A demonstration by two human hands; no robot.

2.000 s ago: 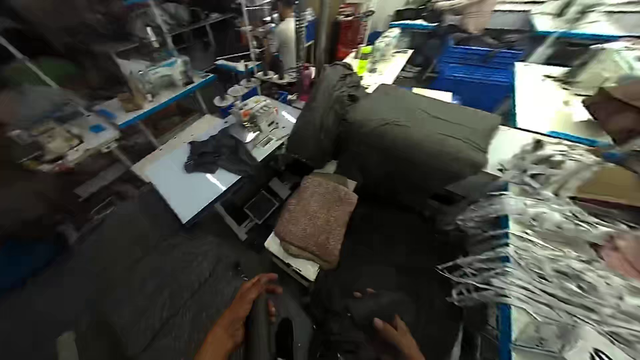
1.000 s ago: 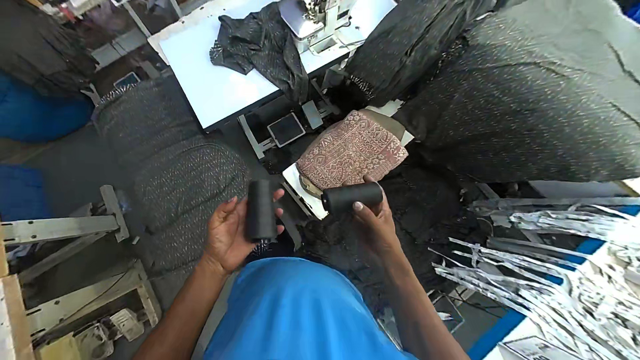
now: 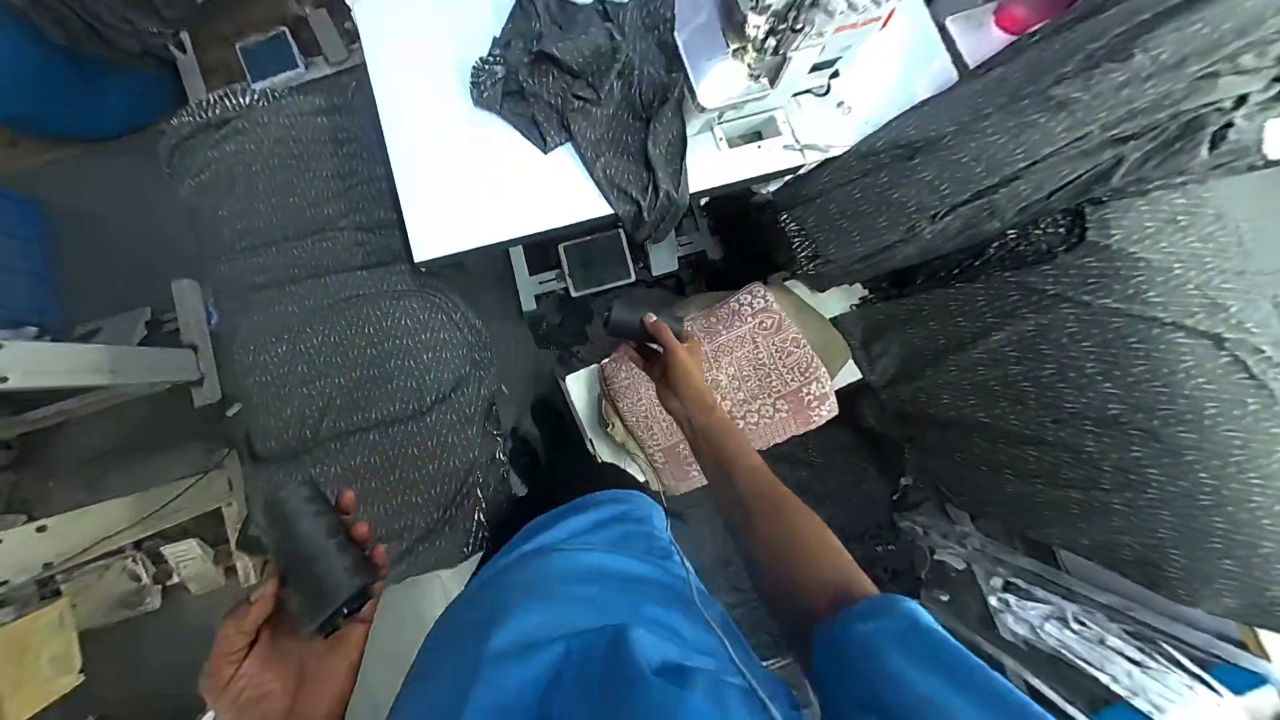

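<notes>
At the lower left, my left hand holds a black thread cone, its fingers curled around the side. My right hand grips a second black thread cone by its end, above the left part of a seat. A folded pink and white patterned cloth lies on that seat, partly under my right forearm. Up at the top, a dark speckled garment lies across a white sewing table and hangs over its front edge, beside a sewing machine.
Dark speckled fabric is spread at the left. More of it is heaped at the right. A foot pedal sits below the table. Metal machine legs stand at the left edge, and pale strips lie at lower right.
My hands, each with a cone, have moved apart; a second ago they were close together in front of my body. The left is now lower and to the left. The view has shifted.
</notes>
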